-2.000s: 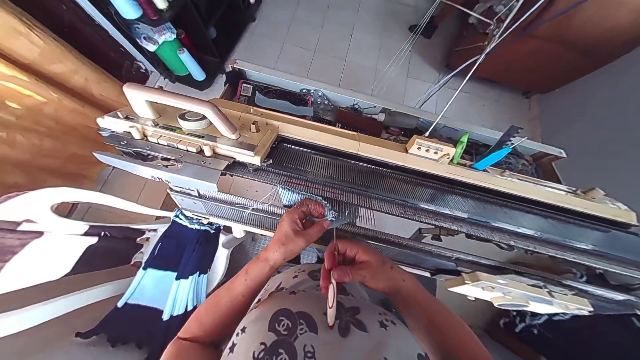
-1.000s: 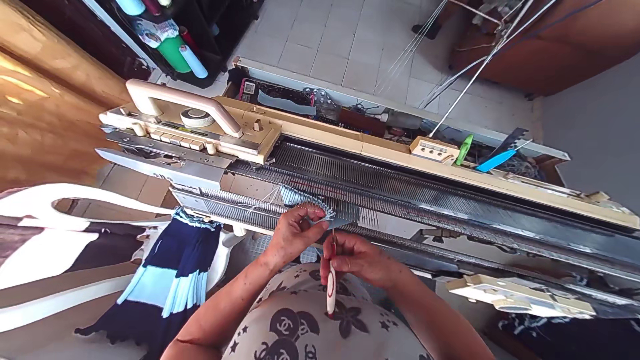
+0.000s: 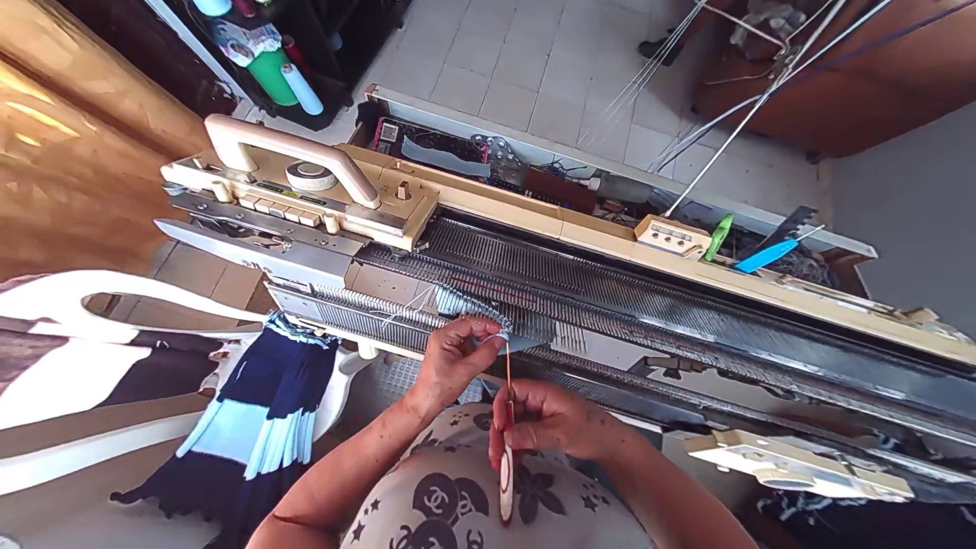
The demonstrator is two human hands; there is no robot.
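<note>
My left hand point(image 3: 461, 354) pinches the edge of a light blue knitted piece point(image 3: 456, 301) that hangs between the two needle beds of a knitting machine point(image 3: 564, 267). Below it, my right hand point(image 3: 545, 419) grips a latch tool with a white and red handle point(image 3: 505, 476). The tool's thin metal shaft points up to the knit edge at my left fingertips. Whether its tip is inside a stitch cannot be told. The machine's carriage point(image 3: 305, 183) with its large handle sits at the left end of the back bed.
A navy and light blue knitted garment point(image 3: 259, 404) hangs over a white plastic chair point(image 3: 175, 305) at left. A second carriage point(image 3: 797, 465) is at lower right. Green and blue tools point(image 3: 766, 255) lie on the back rail. Yarn cones point(image 3: 301, 88) stand on a dark shelf.
</note>
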